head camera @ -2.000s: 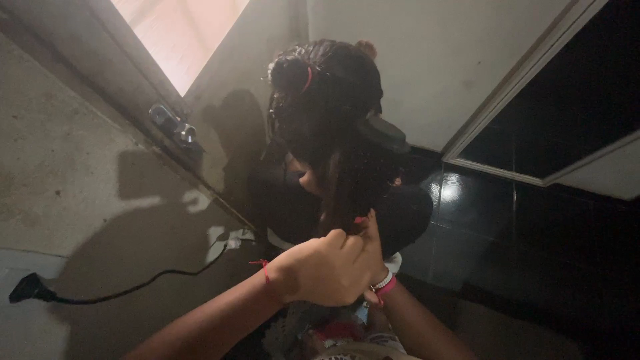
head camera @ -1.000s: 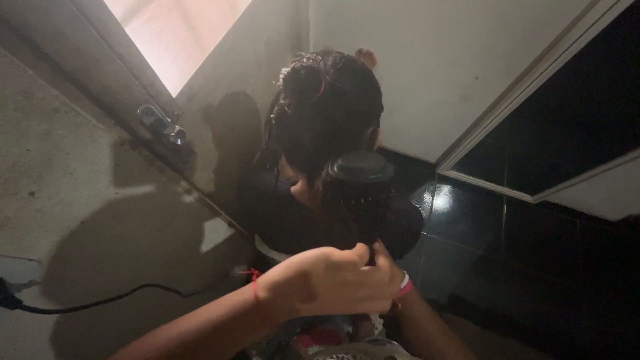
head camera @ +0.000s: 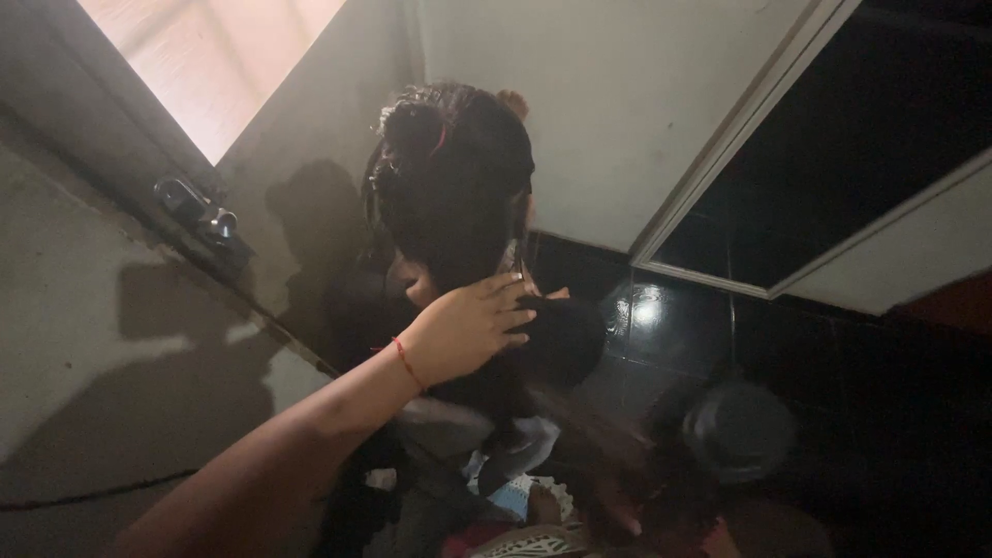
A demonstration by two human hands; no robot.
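Observation:
A seated or crouching person with dark hair [head camera: 457, 194], partly gathered in a bun with a red tie [head camera: 442, 138], is seen from behind. My left hand [head camera: 469, 329], a red string bracelet at its wrist, lies against the lower hair and upper back. Its fingers are spread; the thumb is hidden. My right hand [head camera: 620, 496] is blurred and dark, low and right of the person's back. A round dark object [head camera: 740, 430], possibly a hairbrush head, is blurred beside it; whether the hand holds it cannot be told.
A door with a metal handle [head camera: 198, 209] stands at the left, with a dark cable [head camera: 101, 492] below. Ahead is a pale wall [head camera: 573, 116]. A pale frame [head camera: 701, 275] around a dark panel leans or stands at the right, above glossy dark floor tiles [head camera: 674, 325].
My hands, together below the hair before, have parted. The left has moved up onto the hair and back; the right has moved away to the lower right. The round dark object has left the person's right shoulder.

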